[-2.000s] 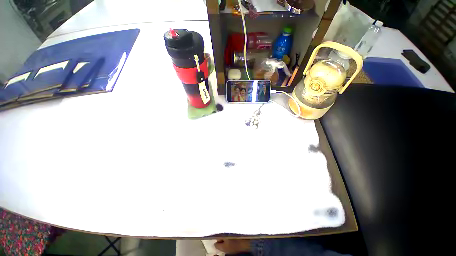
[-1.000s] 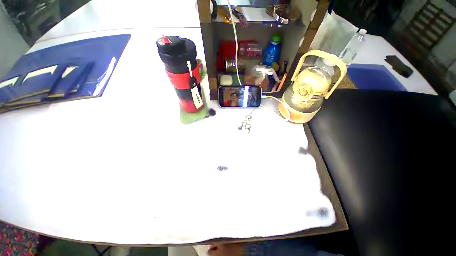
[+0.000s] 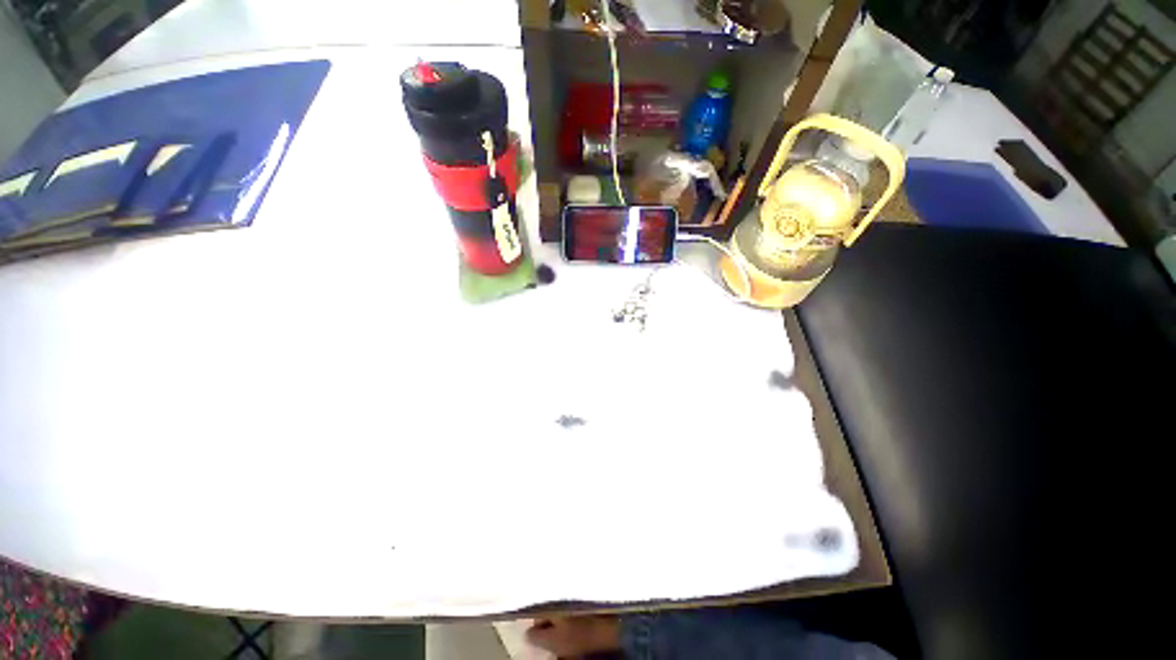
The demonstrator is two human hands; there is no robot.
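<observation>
My right hand shows partly at the bottom edge, below the table's near edge, with a blue denim sleeve; its fingers are too cut off to tell their state. My left hand is out of the picture. Nearest on the white table are silver keys or charms. A smartphone with a lit screen and white cable lies sideways against the rack foot. A red and black tumbler stands on a green mat. A cream-yellow lantern-style lamp stands right of the phone.
A wooden rack holds a blue bottle and small items. Blue folders lie at left. A black surface adjoins the table's right side. A clear bottle and dark item are behind it.
The view has shifted slightly. The picture on the phone screen has changed. The table items keep their places, and a little more of my right hand and sleeve shows.
</observation>
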